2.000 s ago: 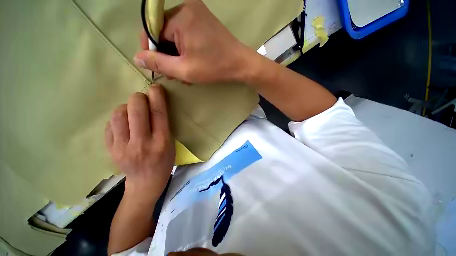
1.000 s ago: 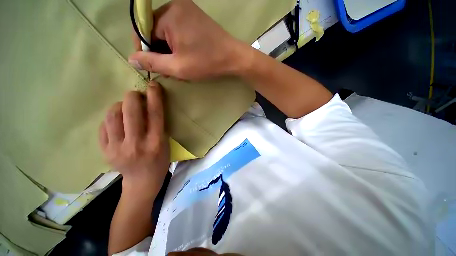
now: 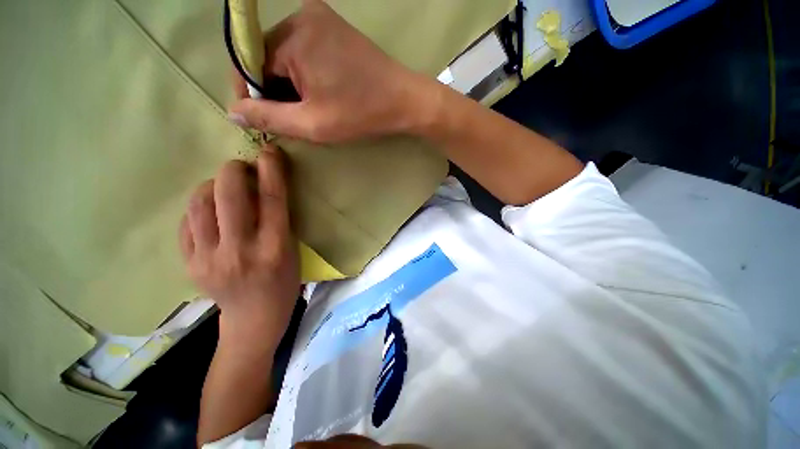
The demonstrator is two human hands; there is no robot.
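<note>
A khaki panel (image 3: 105, 175) with a lengthwise seam lies under both hands. My right hand (image 3: 338, 79) is shut on a tool (image 3: 248, 35) with a pale yellow-and-white handle and a black cord. Its tip points down at the seam, just above my left fingertips; little of the shaft shows. My left hand (image 3: 241, 237) lies palm down on the panel, index fingertip at the same spot. Small dark marks show on the panel beside that fingertip. I cannot tell whether a small piece lies under the fingertips.
A blue-rimmed tray (image 3: 625, 37) is cut off at the top right. Yellow tape scraps (image 3: 553, 37) and black snips or straps (image 3: 516, 39) lie at the board's edge. Another khaki layer (image 3: 44, 351) is at the lower left. A white surface (image 3: 728, 237) stands at the right.
The view has shifted slightly. Both hands stay at the same spot on the seam. Less of the tool's dark shaft shows between my right thumb and left index finger.
</note>
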